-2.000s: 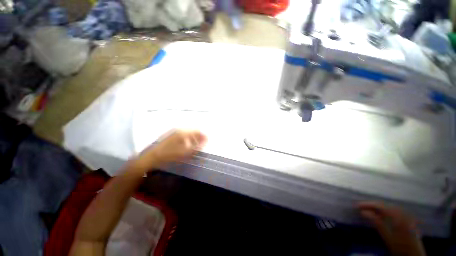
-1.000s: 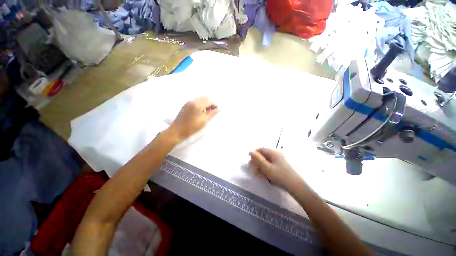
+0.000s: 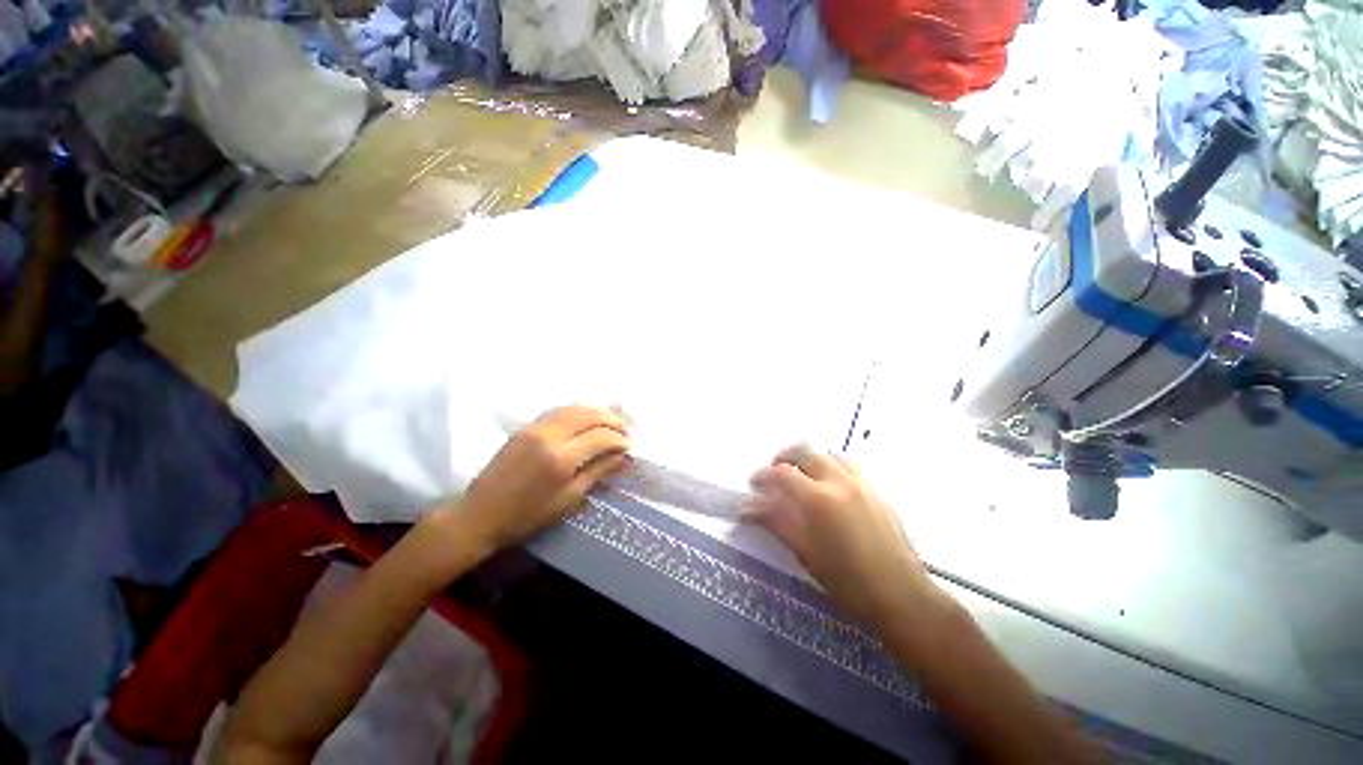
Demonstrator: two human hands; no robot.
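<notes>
A thin white cut piece (image 3: pixel 359 381) lies on the white sewing table, its left end reaching past the table edge. My left hand (image 3: pixel 561 463) and my right hand (image 3: pixel 807 501) hold its near edge, where a narrow greyish folded strip (image 3: pixel 688 486) runs between them just behind the table ruler (image 3: pixel 733 583). My fingertips are bent onto the cloth. Glare hides where the cloth ends toward the machine. The sewing machine head (image 3: pixel 1151 314) stands to the right of my right hand, apart from it.
A red basket (image 3: pixel 224 598) with white pieces sits below the table's left edge. A brown tape-covered surface (image 3: pixel 404 172) adjoins the table behind. Heaps of white strips (image 3: pixel 620 45), a red bundle (image 3: pixel 927 38) and blue cloth lie at the back. Dark blue cloth (image 3: pixel 135 478) hangs at left.
My left hand has come down from mid-cloth to the near edge. My right hand stays near the same place. A greyish strip now shows between the hands. The view has shifted slightly.
</notes>
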